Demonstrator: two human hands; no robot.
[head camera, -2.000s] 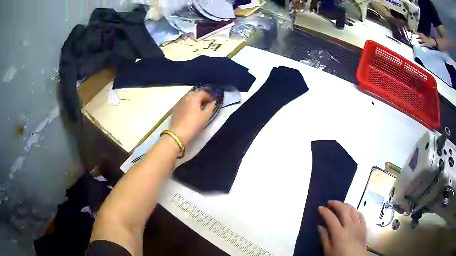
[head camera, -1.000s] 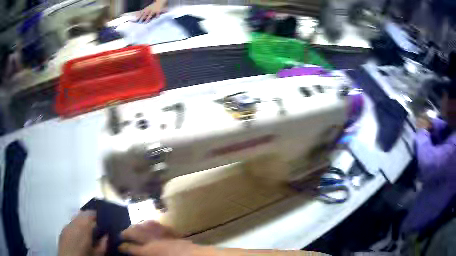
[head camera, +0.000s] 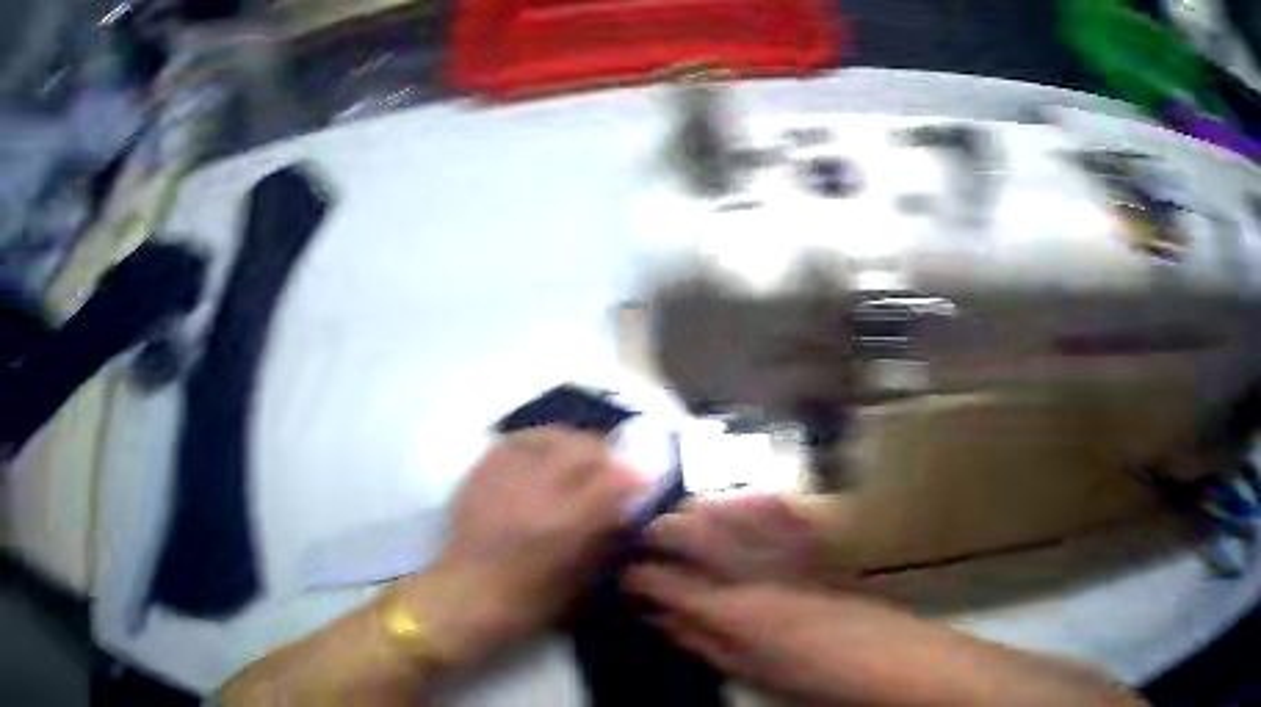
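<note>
The view is blurred. A dark collar piece (head camera: 636, 642) lies in front of the sewing machine, its angled end just left of the needle area. My left hand (head camera: 546, 511) grips a narrow strip with a pale face and dark edge (head camera: 654, 470) on top of the collar piece. My right hand (head camera: 733, 573) lies on the dark cloth beside it, fingers pointing left; whether it grips the cloth cannot be told. The presser foot and needle cannot be made out in the bright area by my fingertips.
The white sewing machine (head camera: 968, 276) fills the right. Another collar piece (head camera: 228, 414) lies on the white table (head camera: 401, 290) at left, with more dark cloth (head camera: 104, 325) beyond it. A red basket (head camera: 643, 42) and a green basket (head camera: 1127, 49) stand behind. Blue-handled scissors (head camera: 1224, 511) lie far right.
The view has swung back left, showing more table. My left hand now holds the pale-faced strip over the dark piece. Both hands remain close together beside the machine's needle end.
</note>
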